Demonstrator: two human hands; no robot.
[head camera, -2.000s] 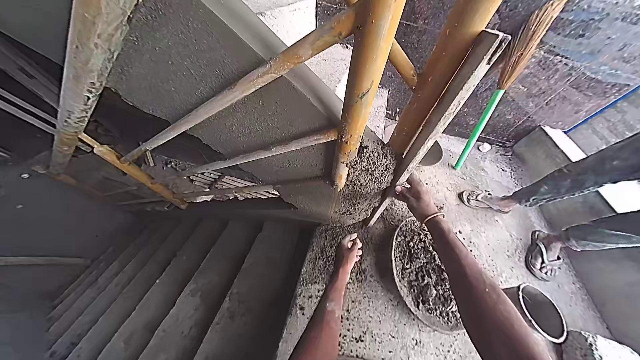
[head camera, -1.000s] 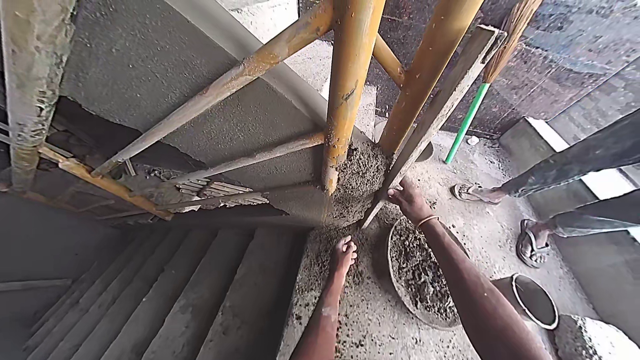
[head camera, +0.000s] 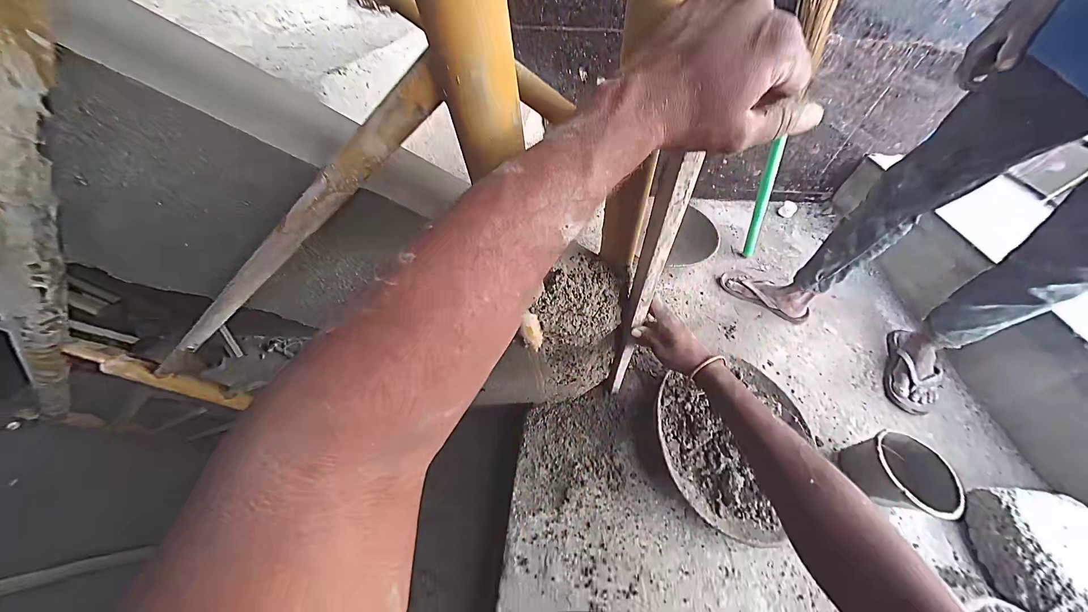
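A long narrow wooden board (head camera: 661, 238) stands tilted against the mortar-covered base (head camera: 578, 306) of the yellow metal posts (head camera: 476, 85). The fingers of my right hand (head camera: 671, 340) grip the board near its lower end. My left hand (head camera: 739, 81), blurred and curled, is raised over the board's upper part; whether it grips the board cannot be seen. Its forearm crosses the view and hides part of the posts and base. Below my right forearm lies a round pan (head camera: 665, 459) holding wet mortar (head camera: 714, 450).
Stairs descend at the lower left, beside the landing edge (head camera: 514, 510). A person in sandals (head camera: 914, 374) stands at right, near a bucket (head camera: 880, 476) and a rough block (head camera: 1028, 544). A green-handled broom (head camera: 765, 195) leans behind. Diagonal rails (head camera: 306, 212) cross the left side.
My left hand has risen from low beside the mortar base to the board's upper part. My right hand stays at the board's lower end. The other person's hand has come into view.
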